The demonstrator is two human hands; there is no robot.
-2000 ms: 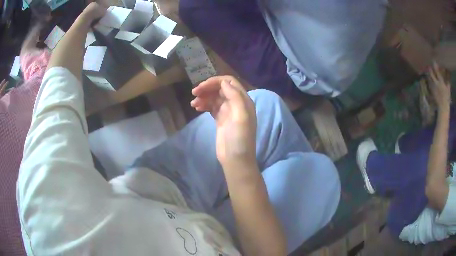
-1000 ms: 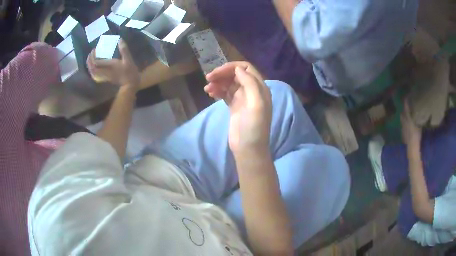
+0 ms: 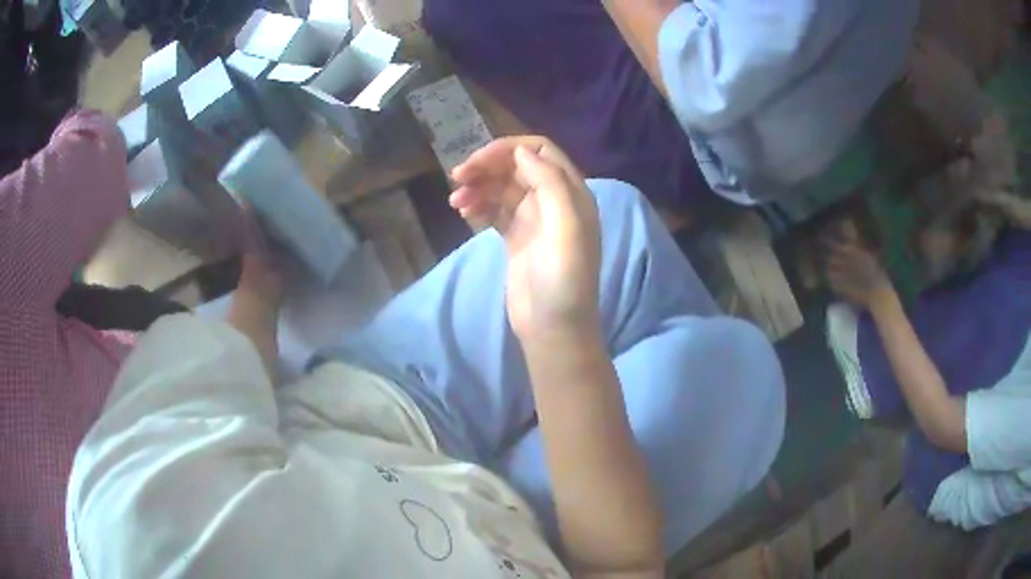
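Observation:
My left hand point(image 3: 260, 266), dim and blurred, is around the lower left side of a pale blue carton point(image 3: 289, 206). The carton is tilted, its upper end looks closed, and my fingers are mostly hidden. My right hand point(image 3: 531, 215) is raised over my lap, palm towards the left, fingers loosely curled, with nothing seen in it. Several open cartons point(image 3: 362, 85) stand on the brown work surface point(image 3: 141, 255) with white flaps up. A printed white label or sheet point(image 3: 450, 119) lies at their right.
A person in a pink checked sleeve point(image 3: 68, 215) sits close at left. Another in pale blue and purple point(image 3: 780, 91) is beyond my knees. At right, a person's hand point(image 3: 857, 266) is near the floor. A plain white sheet point(image 3: 328, 311) lies beside my knees; tan slatted pieces point(image 3: 760, 277) lie at right.
My left hand has come from the carton group back towards my lap, with a carton now lifted and tilted. My right hand stays almost still. The hand at far right has moved left.

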